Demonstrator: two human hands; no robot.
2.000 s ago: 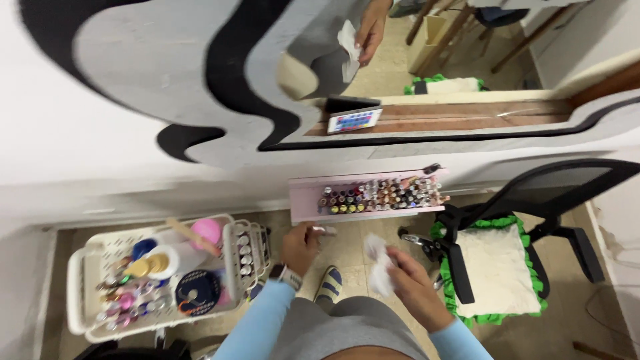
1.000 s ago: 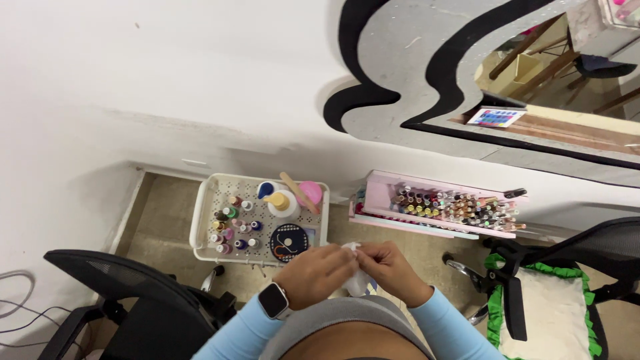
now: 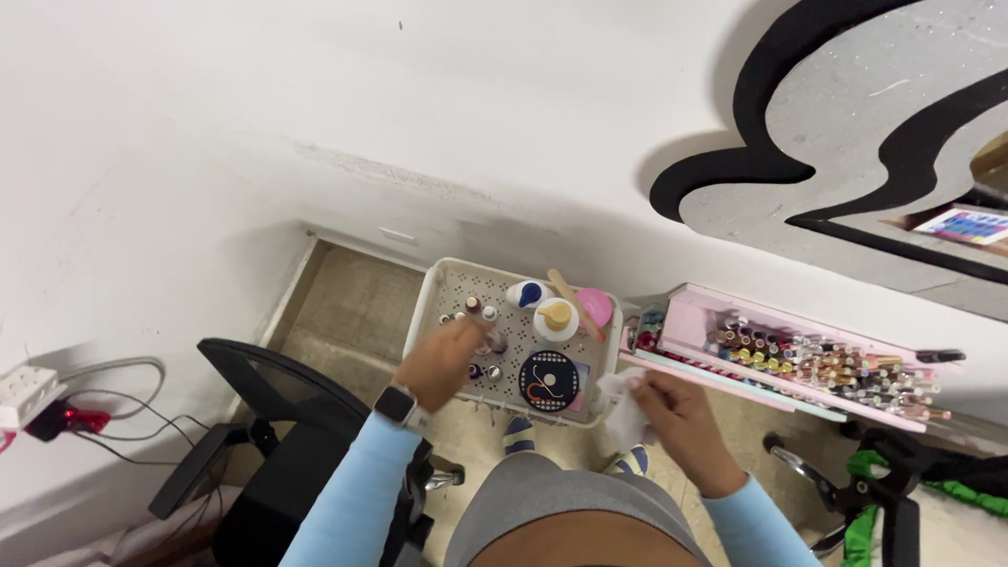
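My left hand (image 3: 442,361), with a smartwatch on its wrist, is over the left part of a cream perforated plastic tray (image 3: 425,307), among small nail polish bottles. Its fingers are at the bottles; whether they grip one is hidden by blur. My right hand (image 3: 677,417) holds a crumpled white tissue (image 3: 626,409) just right of the tray's front corner. In the tray stand a white bottle with a yellow pump (image 3: 556,316), a white bottle with a blue top (image 3: 529,294), a pink round item (image 3: 594,307), a wooden stick (image 3: 575,303) and a dark round disc (image 3: 550,381).
A pink rack (image 3: 693,315) full of nail polish bottles stands right of the tray by the wall. A black office chair (image 3: 299,441) is at the left, another with green trim (image 3: 866,465) at the right. Cables and a power strip (image 3: 27,394) lie far left. A framed mirror (image 3: 787,205) hangs above.
My hands were together at the tissue one second ago. Now they are apart: the left is over the bottles in the tray, the right keeps the tissue. The view has shifted left.
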